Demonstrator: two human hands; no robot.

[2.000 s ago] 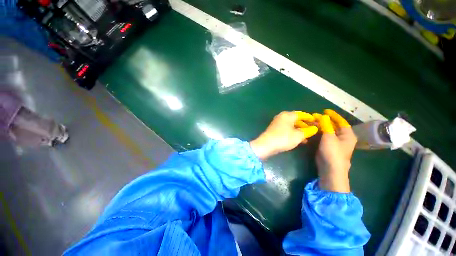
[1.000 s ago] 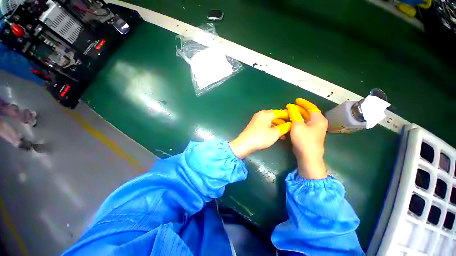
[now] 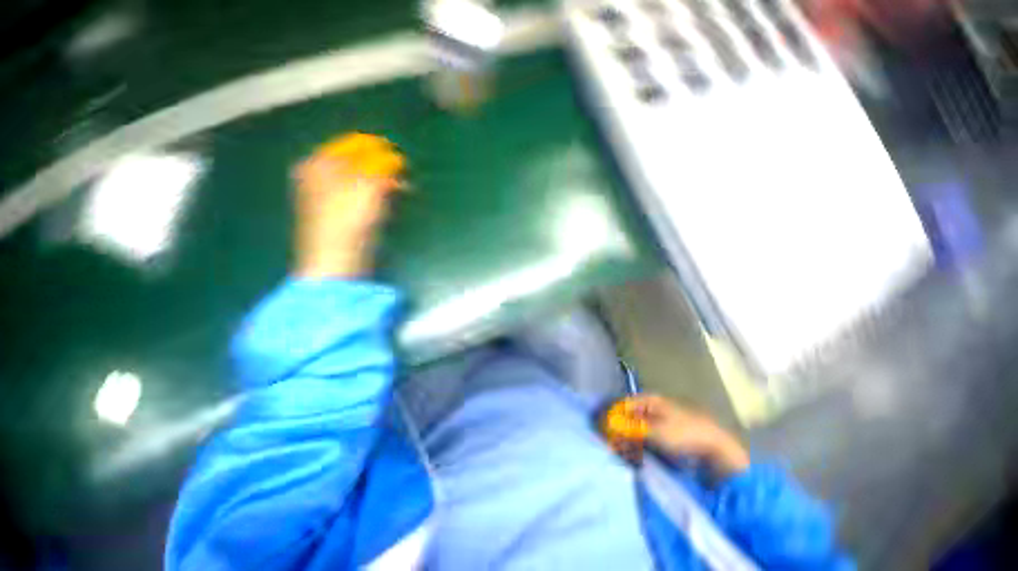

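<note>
The frame is blurred. My left hand (image 3: 352, 190), with yellow-orange finger cots, is over the green bench (image 3: 491, 190) with its fingers bunched; whether it holds anything cannot be told. My right hand (image 3: 670, 432), also with finger cots, is low at the right, close to the front of my blue smock (image 3: 313, 368). Its fingertips are curled near the smock's white-edged opening; what they touch is unclear. No smartwatch body can be made out in either hand.
The white tray (image 3: 770, 212) lies at the right, with dark watches in pockets at its far end. The bottle (image 3: 460, 84) with a white wipe (image 3: 467, 22) stands at the top. A white pack (image 3: 143, 203) lies at the left. Grey floor shows at the right.
The view has swung right and down. My hands, together before, are now apart: the left stays over the bench, the right has come back to my smock. More of the tray shows.
</note>
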